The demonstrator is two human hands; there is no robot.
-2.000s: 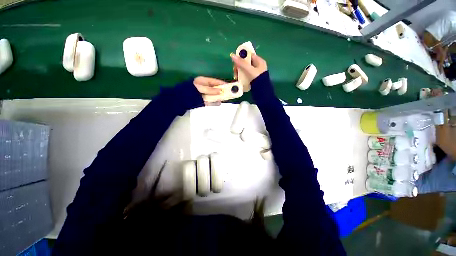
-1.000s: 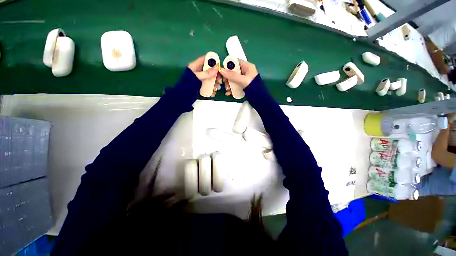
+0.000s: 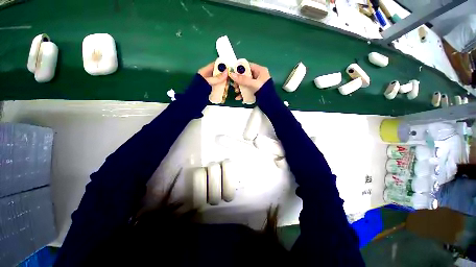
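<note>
My left hand [image 3: 210, 74] holds a cream-white housing [image 3: 217, 93] with a black round spot at its upper end. My right hand [image 3: 254, 78] holds a like housing [image 3: 247, 95], its black spot also at the upper end. The two stand side by side, tops close together, over the near edge of the green belt. A tiny yellow bit shows between the fingertips. The fingers hide part of both housings. Another white bar [image 3: 225, 48] lies on the belt just behind them.
On the belt [image 3: 151, 31], a rounded white square [image 3: 99, 54] and paired bars [image 3: 43, 58] lie left, several bars [image 3: 328, 80] right. Several white bars [image 3: 214, 182] lie on the white table [image 3: 104, 151]. Grey stacked trays [image 3: 25, 156] stand left, bottles [image 3: 412, 167] right.
Two seconds ago the housings were at different angles; now both are upright side by side. Since one second ago the hands barely moved. Pieces on the belt have shifted left.
</note>
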